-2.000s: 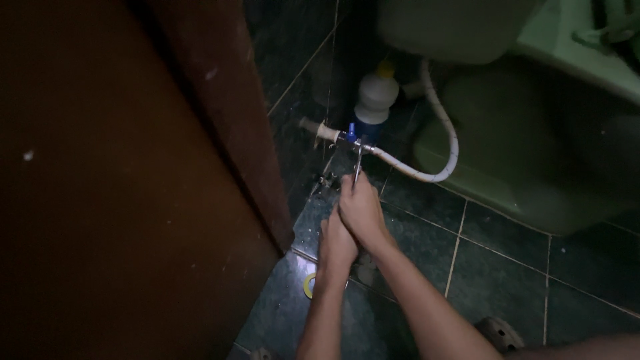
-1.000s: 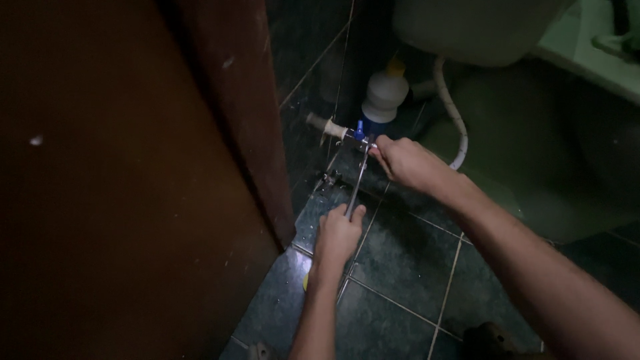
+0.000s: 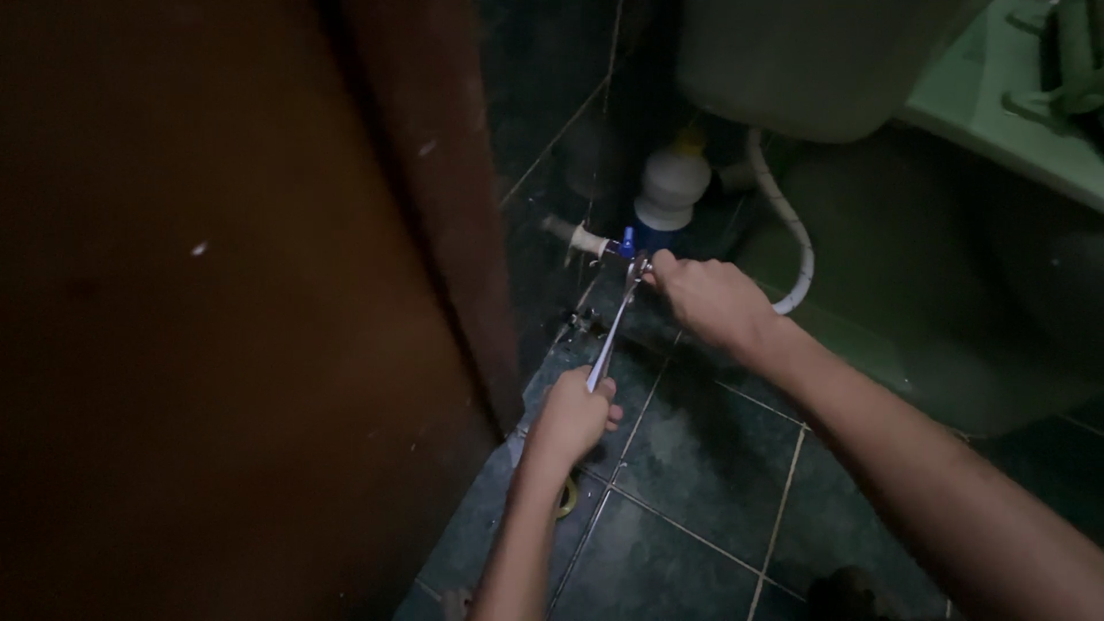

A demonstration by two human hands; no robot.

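My left hand is closed around the handle of a metal wrench, whose upper end meets the fitting beside a small valve with a blue handle. The valve sits on a pipe stub wrapped in whitish material, coming out of the tiled wall. My right hand grips the end of a white flexible hose at the valve's outlet; the fingers hide most of that joint. From there the hose curves up to the underside of a pale tank.
A brown wooden door fills the left side. Behind the valve stands a white bottle with a yellow cap. Small dark metal parts lie at the wall's foot, and a yellow ring is on the floor by my left forearm.
Two seconds ago both hands were together on the tool below the valve. My right hand has since moved up and right to the hose end, while my left has kept hold of the wrench.
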